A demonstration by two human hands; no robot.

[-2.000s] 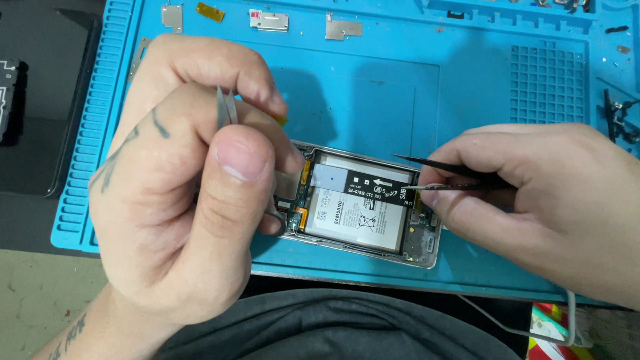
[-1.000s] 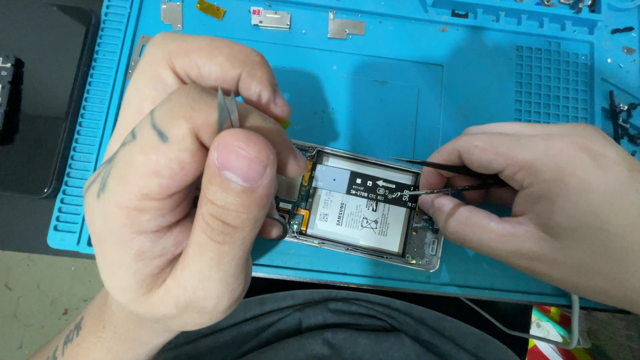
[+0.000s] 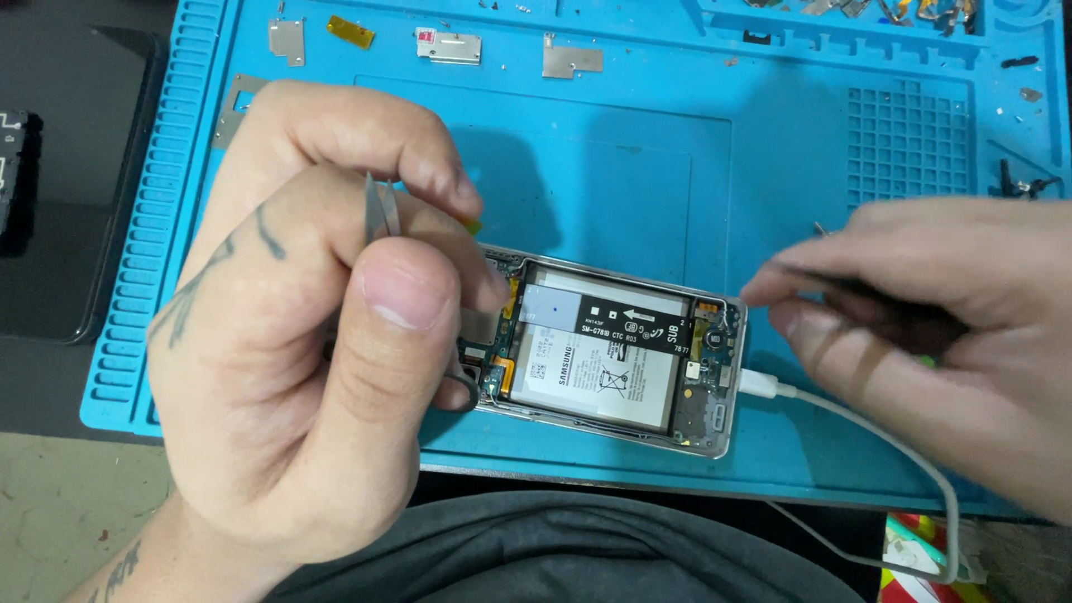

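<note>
An opened smartphone point(image 3: 599, 352) lies on the blue repair mat, its Samsung battery point(image 3: 557, 373) exposed. A black and pale-blue flex cable point(image 3: 620, 322) crosses the battery. My left hand point(image 3: 310, 318) is closed over the phone's left end; pointed metal tips point(image 3: 381, 208), seemingly tweezers, stick out between its thumb and index finger. Its fingertips are at the phone's edge. My right hand point(image 3: 913, 327), blurred, is just beyond the phone's right end and pinches dark tweezers, mostly hidden by the fingers. A white cable plug point(image 3: 758, 383) sits at the phone's right end.
Metal shield plates point(image 3: 573, 60) and a piece of amber tape point(image 3: 350, 32) lie along the top of the mat point(image 3: 620, 201). A dark phone-like device point(image 3: 84, 193) is at the left. Small parts fill trays at the upper right. The white cable point(image 3: 904, 444) loops over the mat's front edge.
My right hand has moved right, off the flex cable and the phone's right end, taking the dark tweezers with it. The white plug now shows. My left hand has stayed in place.
</note>
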